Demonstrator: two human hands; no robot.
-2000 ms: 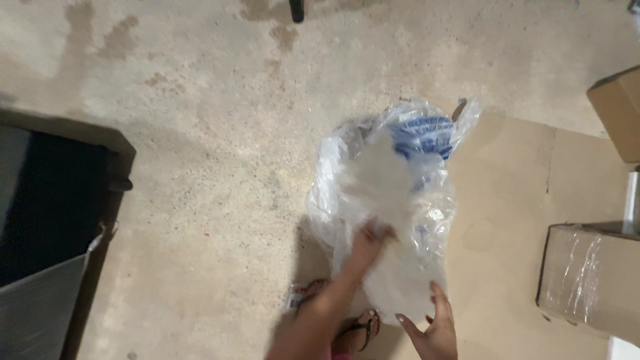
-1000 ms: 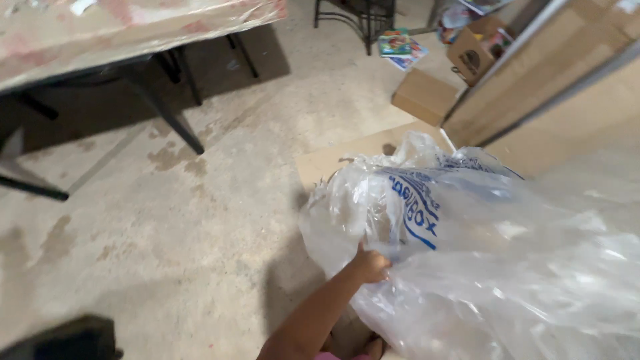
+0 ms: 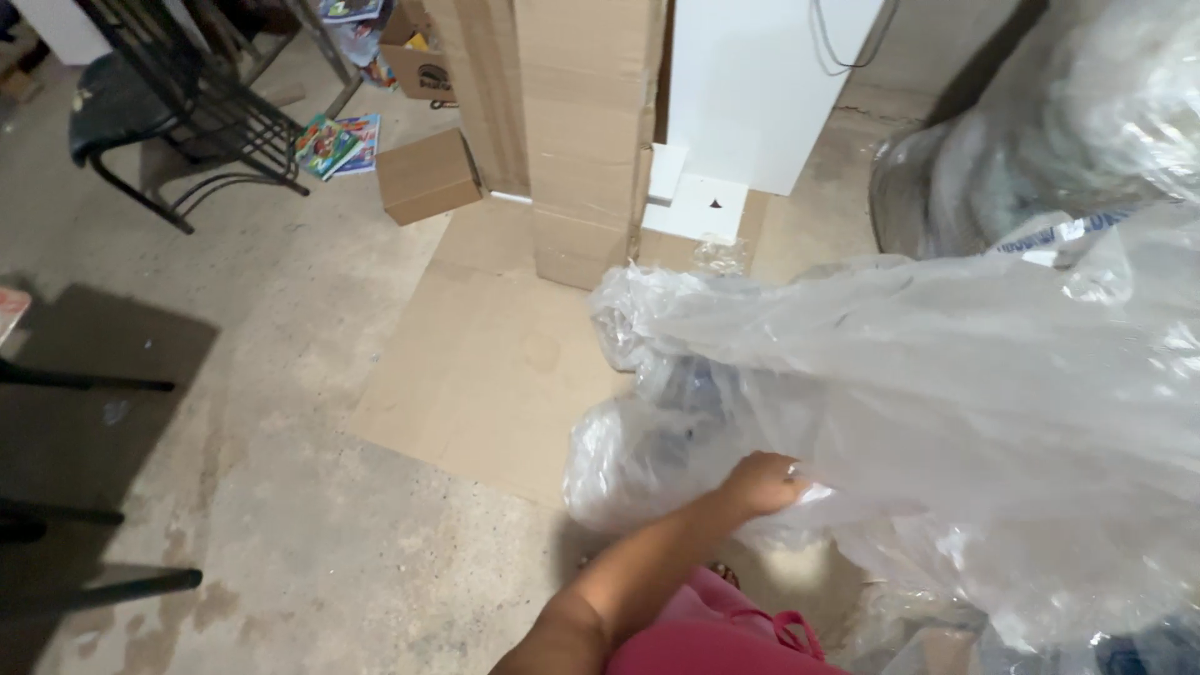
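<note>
My left hand (image 3: 767, 483) is closed on the near edge of a large clear plastic bag (image 3: 919, 375), low right of the centre of the head view. From there the crumpled plastic spreads to the right edge of the picture, and its bunched left end lies over a flat cardboard sheet (image 3: 487, 356) on the floor. Blue printing shows on part of the plastic. No part of my right hand can be seen; whether the plastic hides it or it is outside the picture cannot be told.
Tall cardboard packaging (image 3: 591, 141) stands beyond the sheet, beside white panels (image 3: 750, 94). A small cardboard box (image 3: 428, 178), children's books (image 3: 328, 148) and a black metal chair (image 3: 141, 112) are at the upper left. Another large plastic-wrapped bundle (image 3: 994, 169) stands at the upper right. Dark table legs (image 3: 103, 591) reach in from the left.
The plastic, bunched on the floor two seconds ago, is now stretched out widely to the right. My right hand, seen at its lower edge then, is no longer visible. The view has swung to the right.
</note>
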